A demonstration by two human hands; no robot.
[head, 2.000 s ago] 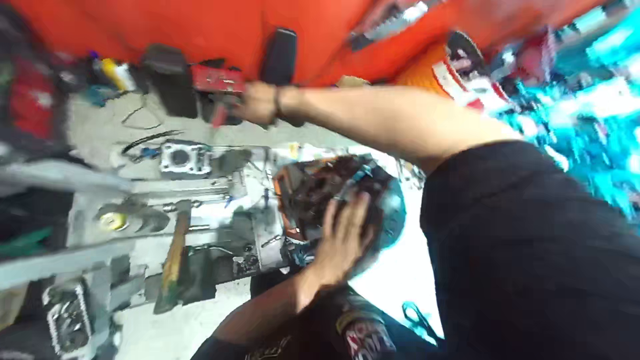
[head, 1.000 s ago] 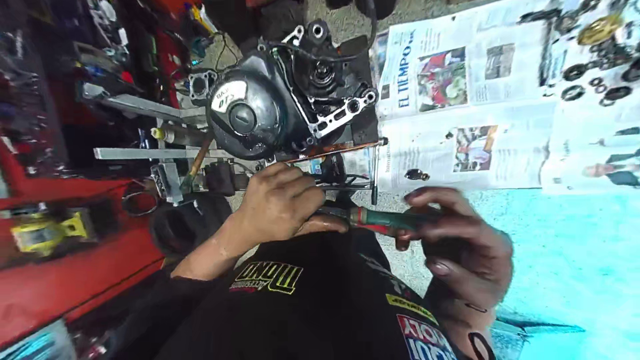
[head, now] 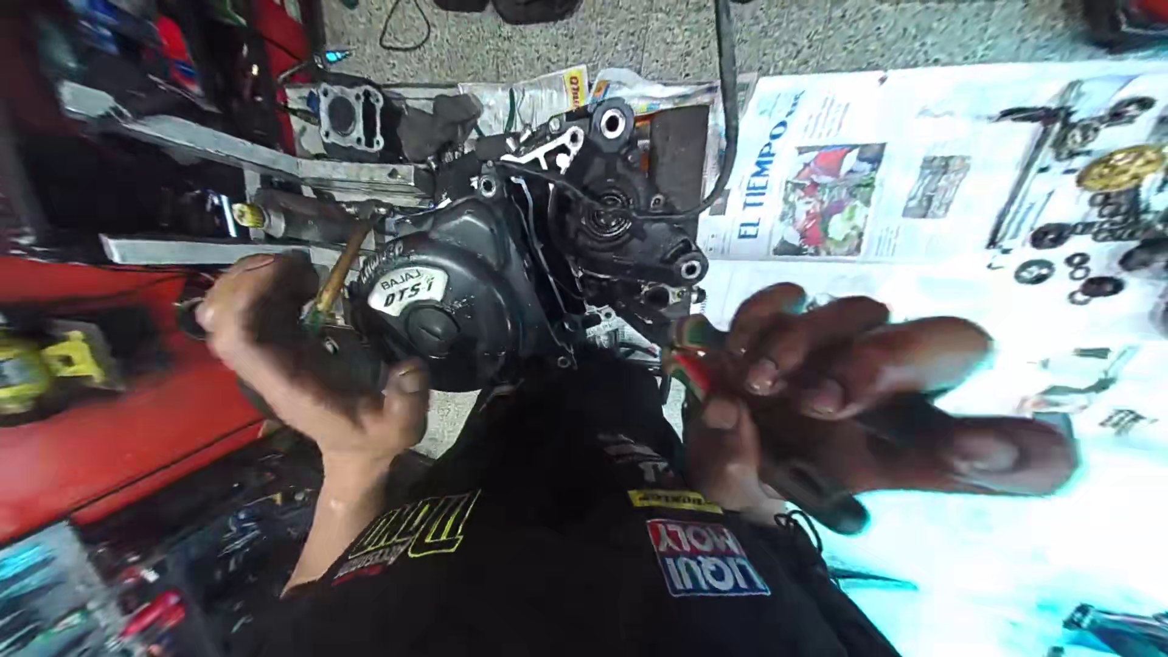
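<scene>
My left hand point(head: 319, 356) is at the left, beside the black engine side cover point(head: 447, 306), with thumb and fingers apart and nothing seen in it. The cover is on a motorcycle engine crankcase point(head: 620, 205), whose open side faces right. At the right, below the crankcase, my right hand point(head: 849, 392) has its fingers spread around a tool with a green and red handle point(head: 692, 370). The thumb presses on that handle; the fingers hide much of the tool. A wooden-handled hammer point(head: 342, 274) lies behind my left hand, its lower end partly covered.
Newspaper sheets point(head: 826, 109) at the right hold gears and shafts, including a brass-coloured gear point(head: 1122, 169). A cylinder block point(head: 351, 119) sits at the upper left above metal bars point(head: 219, 251). A black cable point(head: 727, 100) runs over the crankcase. A red surface point(head: 109, 456) borders the left.
One second ago both hands were together at the green-handled tool. My left hand has moved off to the left and opened, while the tool stays in my right. The view has shifted.
</scene>
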